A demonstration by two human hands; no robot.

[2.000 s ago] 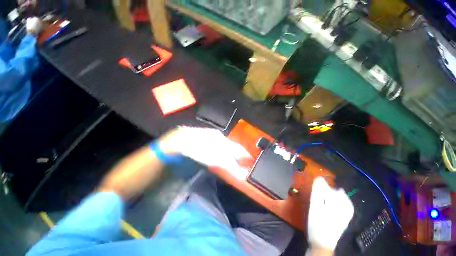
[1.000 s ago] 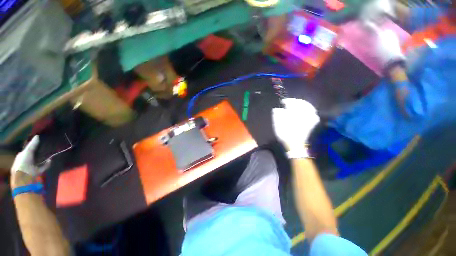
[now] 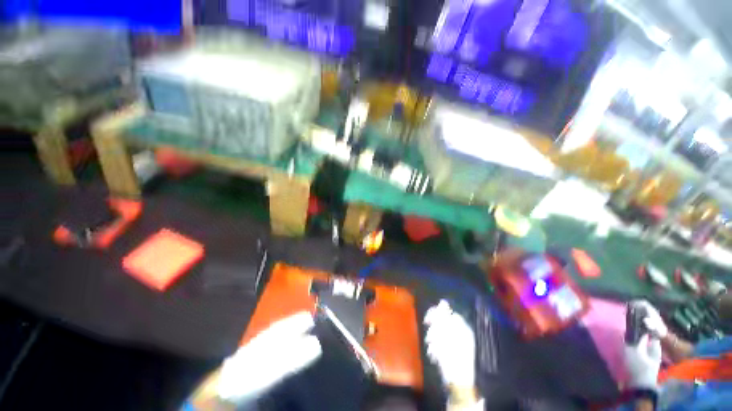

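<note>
A black set-top box [image 3: 347, 319] sits at the connectors on the orange-red test fixture [image 3: 397, 325]; its pale front edge runs at a slant. My left hand [image 3: 273, 357], white-gloved and blurred, reaches over the fixture's left part with its fingertips at or near the box; whether it grips the box is unclear. My right hand [image 3: 451, 345], white-gloved, is just right of the fixture with curled fingers; no held thing can be made out. The dark remote control [image 3: 485, 333] lies right of it, blurred. Another dark box [image 3: 233, 277] lies left of the fixture.
A foam pad [image 3: 164, 258] and a box on orange pieces [image 3: 100, 233] are at left. The orange test box [image 3: 539, 290] glows at right. A coworker's gloved hands [image 3: 644, 353] hold a dark object. Oscilloscope [image 3: 233, 96], shelf and monitors [image 3: 506, 56] stand behind.
The view has risen to the shelf and monitors. My left hand has come from the far left to the fixture. My right hand has moved from the remote towards the fixture's right edge.
</note>
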